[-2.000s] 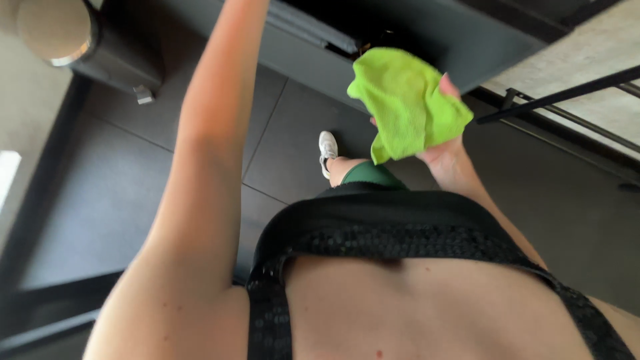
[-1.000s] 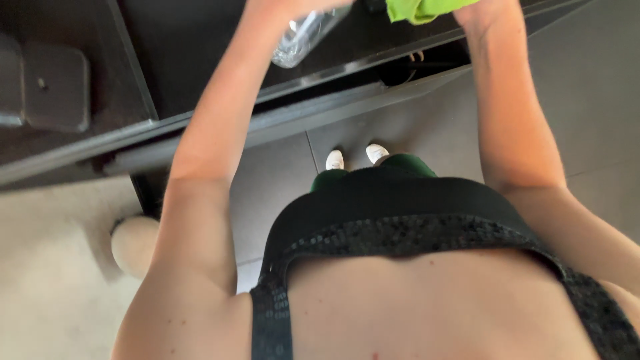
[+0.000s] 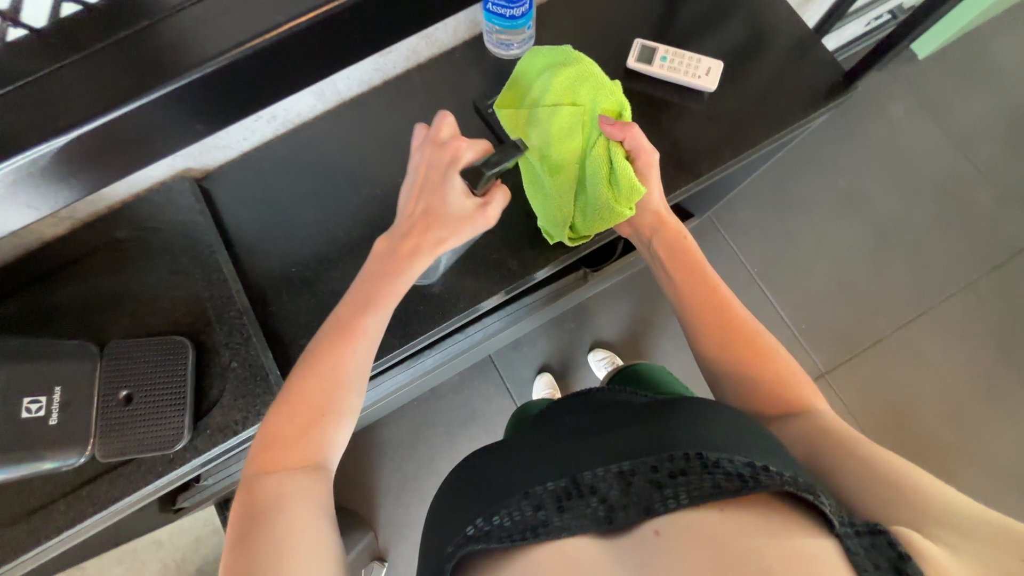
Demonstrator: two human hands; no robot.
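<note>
My left hand [image 3: 448, 188] grips a clear spray bottle [image 3: 438, 268] by its black trigger head [image 3: 492, 166], above the black countertop [image 3: 320, 184]. The nozzle points at a lime-green microfiber cloth [image 3: 568, 144] just to its right, near or against it. My right hand [image 3: 640, 172] holds this cloth, thumb on its front face, the other fingers hidden behind it. A dark object behind the cloth is mostly covered. Past the cloth stands a clear sanitizer bottle [image 3: 510, 36] with a blue label.
A white remote control [image 3: 674, 65] lies on the counter at the right. On a raised dark slab at the left sits a black Electrolux appliance [image 3: 48, 404] with a ridged drip tray [image 3: 146, 398]. The counter's front edge [image 3: 480, 308] runs diagonally before me, above grey floor tiles [image 3: 880, 264].
The view has shifted considerably over the counter. One second ago my left hand was by a clear bottle at the frame's top; now the spray bottle's nozzle faces the cloth, still in my right hand.
</note>
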